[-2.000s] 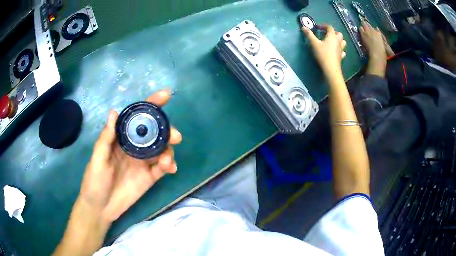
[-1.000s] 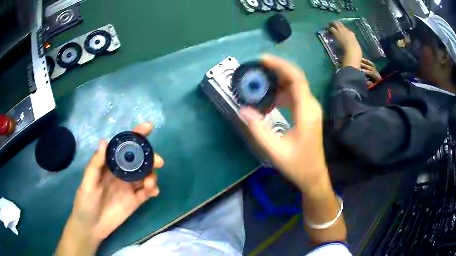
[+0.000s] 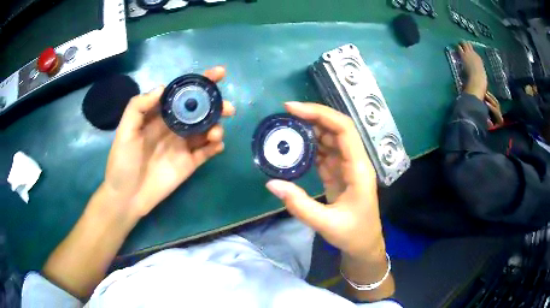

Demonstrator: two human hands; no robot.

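Observation:
My left hand (image 3: 160, 150) holds a round part (image 3: 191, 105) with a black rim, grey centre and dark dot, facing up between thumb and fingers. My right hand (image 3: 338, 174) holds a second round part (image 3: 283, 147) by its rim, with a brighter silver ring around a dark dot. The two parts are side by side, apart, above the green bench. The stacked plates (image 3: 372, 113), a silver pile with three ringed circles on top, lie beyond my right hand.
A black disc (image 3: 111, 101) lies left of my left hand, below the machine panel with a red button (image 3: 49, 61). White scrap (image 3: 25, 175) lies at far left. Another black disc (image 3: 405, 30) and loaded fixtures (image 3: 414, 6) are at the back. Another worker's sleeve (image 3: 482, 156) is at right.
My right hand has brought its round part from the far right, past the stacked plates, to beside the left one. My left hand keeps its part. The view has shifted.

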